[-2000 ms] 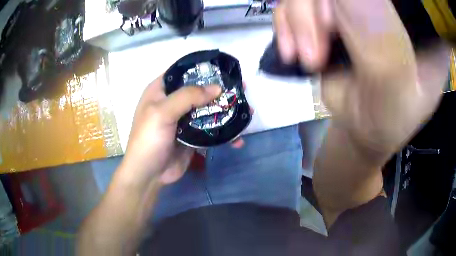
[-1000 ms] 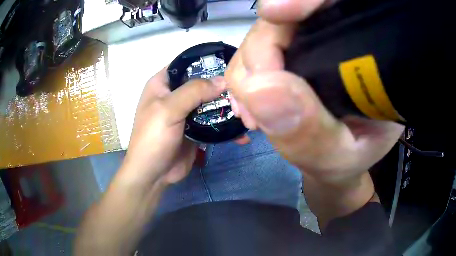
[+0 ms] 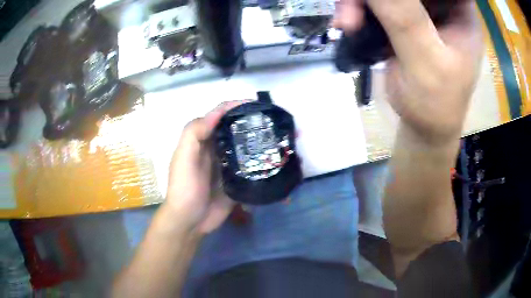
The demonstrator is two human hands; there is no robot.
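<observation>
My left hand (image 3: 195,169) holds the round black housing (image 3: 262,189) from its left side, above the front edge of the bench. The housing's open side faces me, with a notch or tab at its top rim. Inside it lie a silvery circuit board (image 3: 254,138) and thin red wires. My right hand (image 3: 422,58) is raised at the upper right, away from the housing, closed around a thick black electric screwdriver (image 3: 368,43). The image is blurred and the driver is partly hidden by my fingers.
A white box with metal mechanisms (image 3: 166,29) stands at the back. Another black driver (image 3: 220,35) hangs over it. Black assemblies (image 3: 96,75) cluster at the left. A white sheet (image 3: 329,125) lies on the bench. A black bin (image 3: 501,198) stands at the right, a red holder (image 3: 46,250) below left.
My right hand and the driver have moved from the housing to the upper right. The housing sits lower in view and is tilted differently, and my left thumb is off its board.
</observation>
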